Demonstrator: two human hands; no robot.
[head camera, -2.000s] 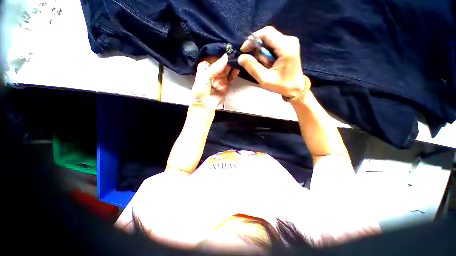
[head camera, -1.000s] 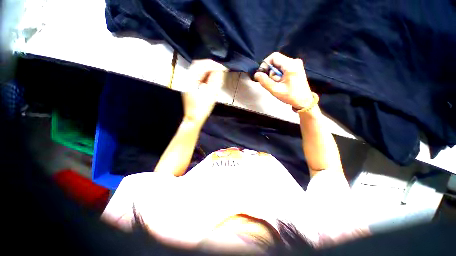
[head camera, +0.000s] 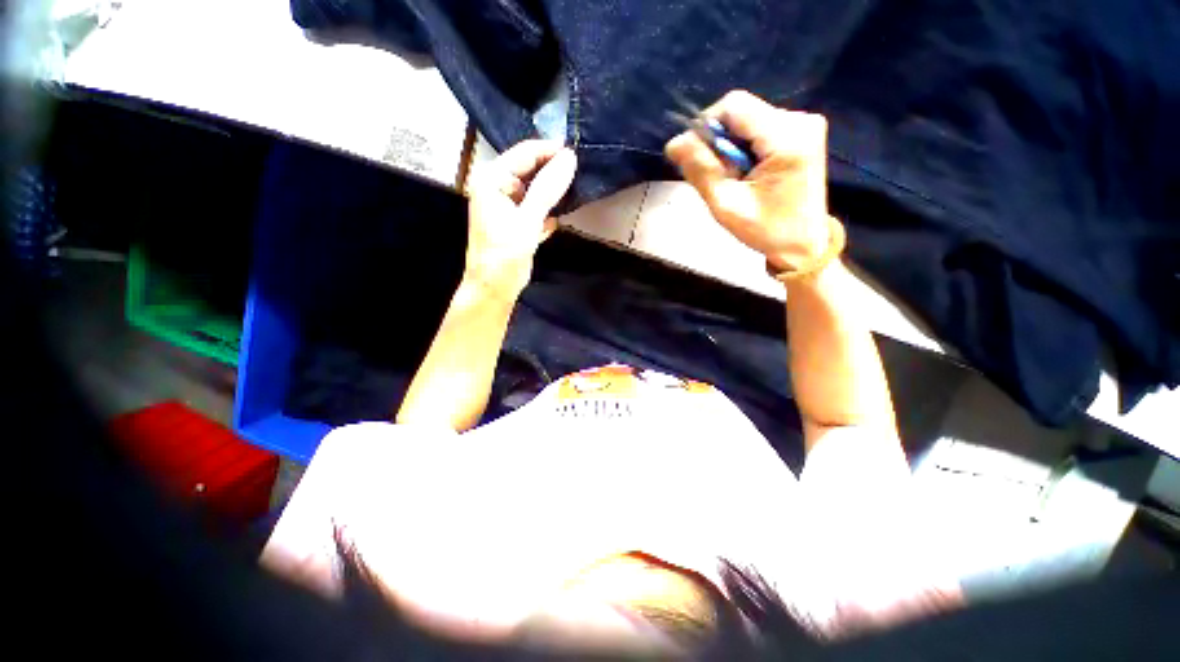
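Observation:
A large dark navy denim garment lies over the white-topped table and hangs at the near edge on the right. My left hand pinches the garment's near edge between thumb and fingers, beside a stitched seam and a small pale patch. My right hand holds the thread snips, blue-handled, above the cloth to the right of my left hand. The snips' blades point up and left and are blurred; whether they touch the cloth cannot be told.
The white table top shows at the left. Below it stand a blue crate, a green crate and a red crate. Dark cloth lies below the table edge. A pale panel or carton is at the lower right.
My left hand, blurred and off the cloth a second ago, now pinches the garment's edge. My right hand has moved slightly up and right with the snips. The cloth near my hands has shifted.

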